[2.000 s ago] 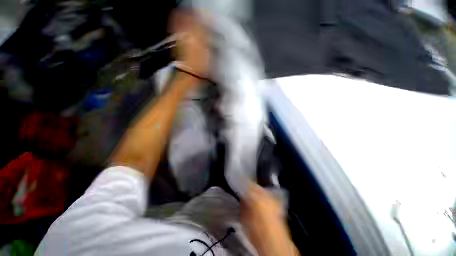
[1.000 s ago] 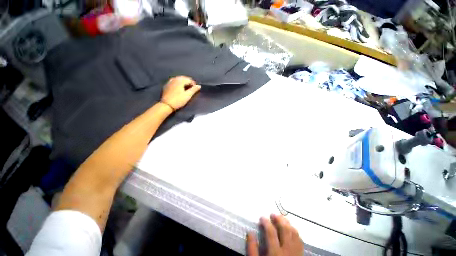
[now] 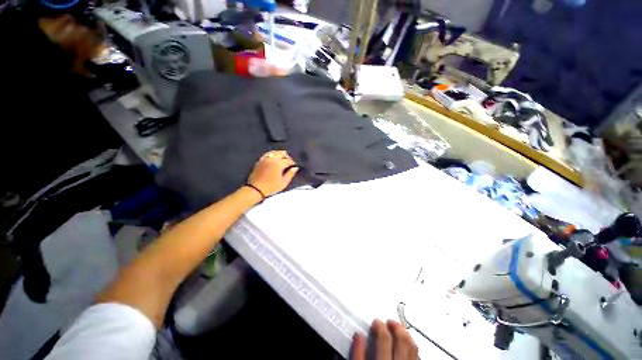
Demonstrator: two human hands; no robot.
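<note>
A dark charcoal jacket front panel (image 3: 225,133) lies spread over the far left end of the white table (image 3: 338,239). A narrow dark pocket flap (image 3: 272,121) shows on it. My left hand (image 3: 273,173) rests on the panel's near edge with its fingers curled; whether it grips the cloth is hard to tell. My right hand (image 3: 386,342) lies at the table's ruler-marked front edge, cut off by the bottom of the picture, fingers apart and holding nothing. The white sewing machine head (image 3: 510,274) with a blue stripe stands at the right.
Another white machine (image 3: 172,60) stands behind the panel. Black scissors (image 3: 151,125) lie left of it. A person's hand (image 3: 77,42) shows at the upper left. White and blue scraps (image 3: 493,186) lie along the table's back. Pale cut pieces (image 3: 77,274) hang at the lower left.
The view has shifted, showing more of the left side. A thin dark piece that stood up beside my left hand now lies flat or is out of sight. My right hand stays at the front edge.
</note>
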